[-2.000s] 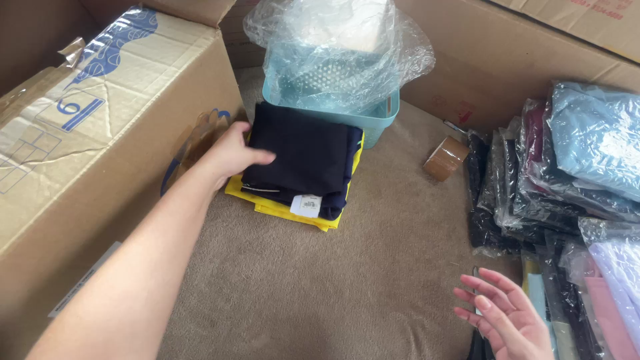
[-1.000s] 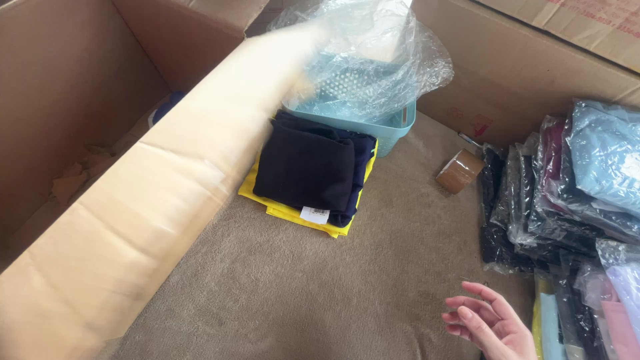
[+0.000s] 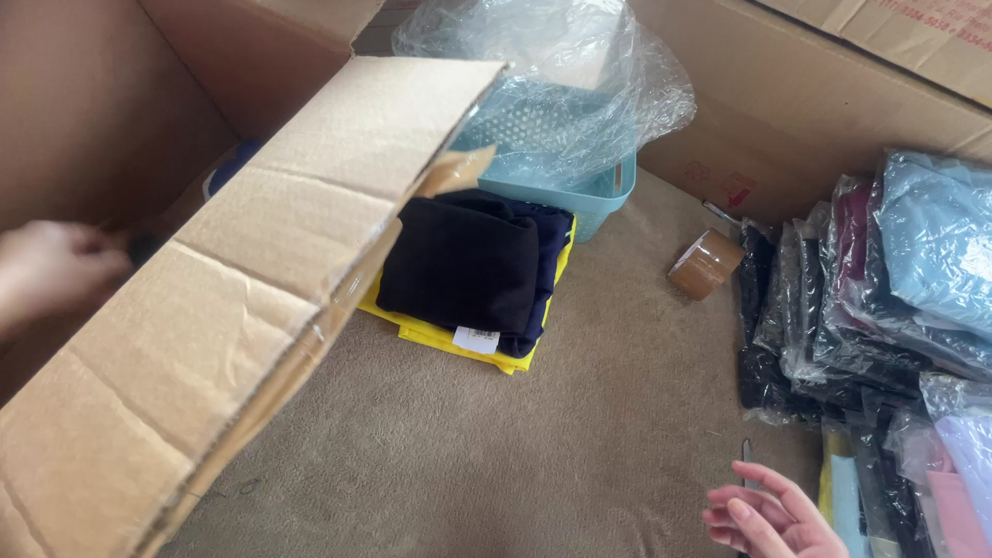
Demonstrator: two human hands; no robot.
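Note:
My left hand [image 3: 58, 267], blurred, is inside the open cardboard box at the left, behind its raised flap [image 3: 232, 287]; a dark patch shows at its fingertips, and whether it grips anything is unclear. Low at the right, my right hand [image 3: 775, 515] is held with fingers apart and nothing in it, beside a thin pointed metal tool [image 3: 746, 453] partly hidden by it. Between the hands, a folded black garment [image 3: 461, 267] rests on navy cloth [image 3: 546, 287] and yellow cloth [image 3: 422, 333], with a white tag [image 3: 476, 339] at its lower edge.
Behind the folded cloths stands a light blue plastic basket [image 3: 597, 209] with a clear plastic bag [image 3: 659, 93] in and over it. A roll of brown tape [image 3: 705, 263] and a pen-like item [image 3: 721, 211] lie near bagged garments [image 3: 942, 232] stacked at the right. More cardboard [image 3: 682, 132] stands behind.
My left hand has left the black garment and is now inside the box. The box flap, folded down over the side earlier, is raised. My right hand stays low at the right.

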